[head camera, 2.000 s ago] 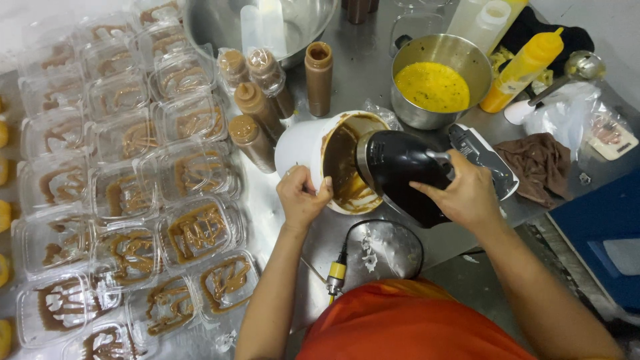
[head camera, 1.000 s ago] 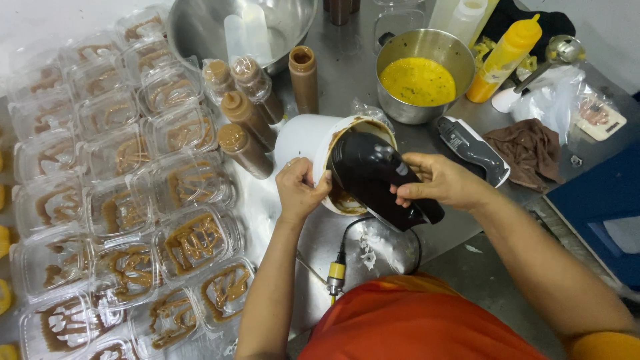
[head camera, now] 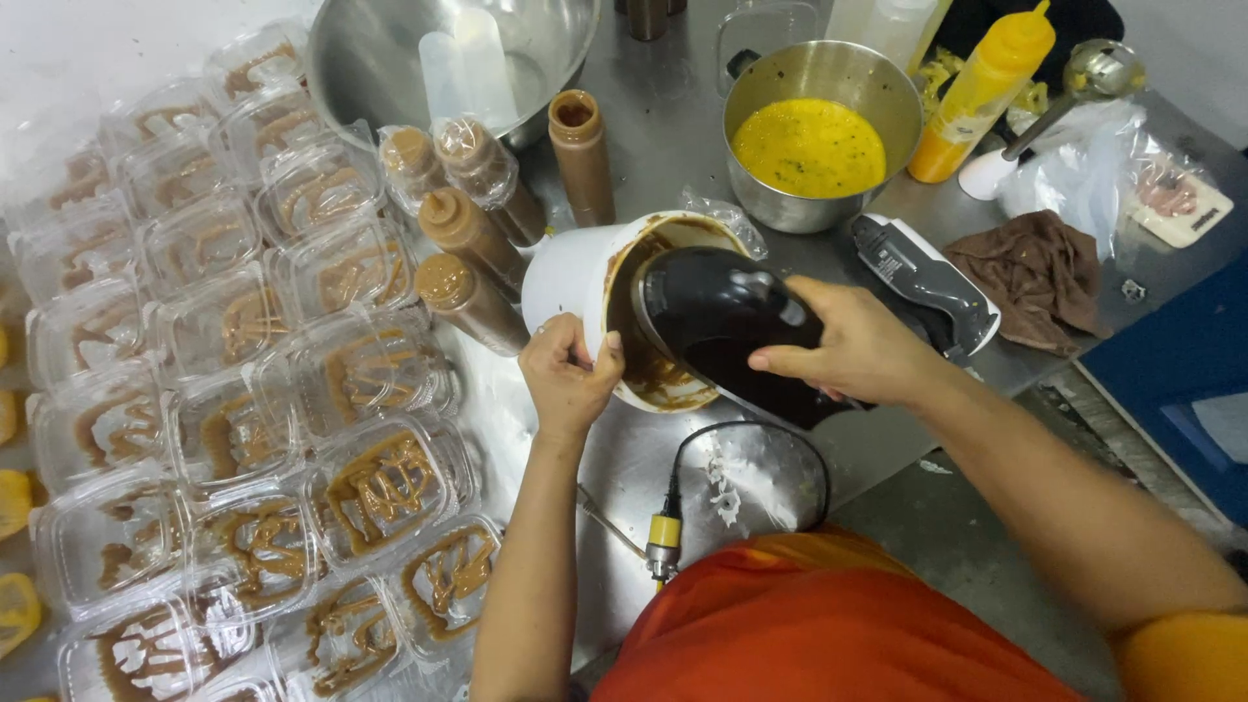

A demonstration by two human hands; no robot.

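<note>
A white plastic bucket (head camera: 570, 271) lies tilted on the steel table, its mouth toward the right and its inside smeared with brown sauce. My left hand (head camera: 570, 375) grips the bucket's rim at its lower left. A black rounded tool or vessel (head camera: 726, 317) with a metal-edged end reaches into the bucket's mouth; my right hand (head camera: 848, 341) holds it by its right part. The end inside the bucket is hidden. Squeeze bottles of brown sauce (head camera: 468, 234) stand close behind the bucket. One brown bottle (head camera: 582, 161) has an open top.
Clear plastic containers with brown sauce (head camera: 385, 487) cover the left side. A steel bowl (head camera: 341, 58) stands behind. A steel pot of yellow liquid (head camera: 809, 205), a yellow squeeze bottle (head camera: 985, 93), a hand mixer body (head camera: 926, 278) and a brown cloth (head camera: 1033, 278) are at the right. A cable connector (head camera: 664, 536) lies in front.
The black piece has turned within the bucket's mouth since two seconds ago, and my right hand has shifted with it. My left hand has stayed on the bucket's rim.
</note>
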